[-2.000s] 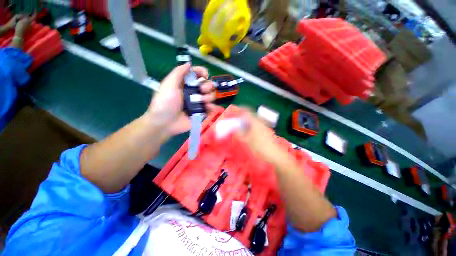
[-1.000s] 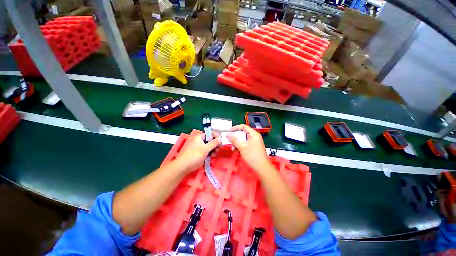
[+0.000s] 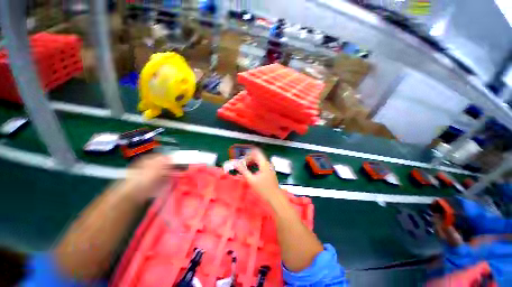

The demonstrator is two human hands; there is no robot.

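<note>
The red-pink foam tray (image 3: 210,210) lies in front of me, with several black watches (image 3: 191,269) in its near pockets. My left hand (image 3: 149,175) is blurred at the tray's far left edge; I cannot tell whether it holds anything. My right hand (image 3: 259,172) is at the tray's far edge, fingers closed on a small white-and-dark item (image 3: 232,166), too blurred to name. An orange-rimmed gift box (image 3: 240,150) sits just behind it, partly hidden. A pale lid (image 3: 192,158) lies between my hands, beyond the tray.
More orange-rimmed boxes (image 3: 319,164) and pale lids (image 3: 344,171) line the green belt (image 3: 359,210). A box at left (image 3: 138,143) has a watch on it. Behind stand a yellow fan (image 3: 167,84) and stacked foam trays (image 3: 278,95). A worker's hand (image 3: 447,231) holds a box at right.
My hands have moved apart, the left one going left. The watch with the pale strip no longer shows clearly in my left hand. The view has turned, shifting belt and fan leftward.
</note>
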